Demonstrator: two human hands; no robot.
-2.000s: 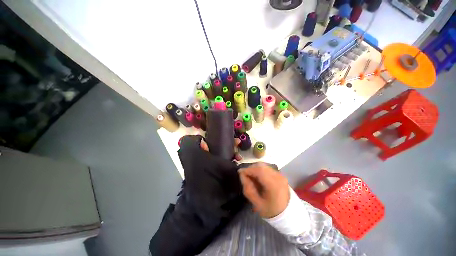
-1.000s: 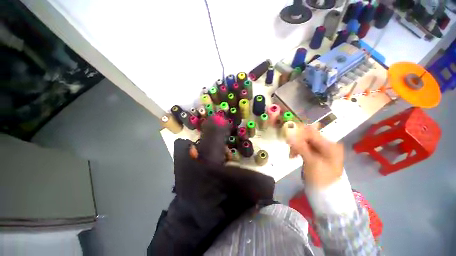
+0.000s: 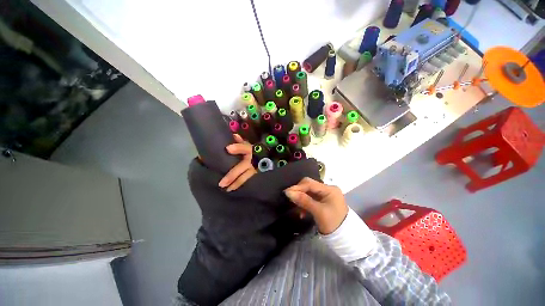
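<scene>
My left hand point(image 3: 238, 165) holds a dark grey thread cone point(image 3: 209, 132) with a pink end, tilted up and to the left. The dark garment point(image 3: 239, 218) is draped over my left forearm and wrist, hiding them, and its edge lies against the lower end of the cone. My right hand point(image 3: 320, 203) is at the garment's right part, with thumb and forefinger pinched together over the cloth. No thread can be made out between these fingertips.
Many thread cones point(image 3: 297, 110) stand on the white table point(image 3: 349, 170) beyond my hands. A blue-grey sewing machine point(image 3: 412, 54) and an orange disc point(image 3: 513, 73) are at the right. Two red stools point(image 3: 429, 244) stand on the floor. A white wall rises behind.
The cone in my left hand has moved left, away from the standing cones. My right hand went out to the right, then came back to the garment.
</scene>
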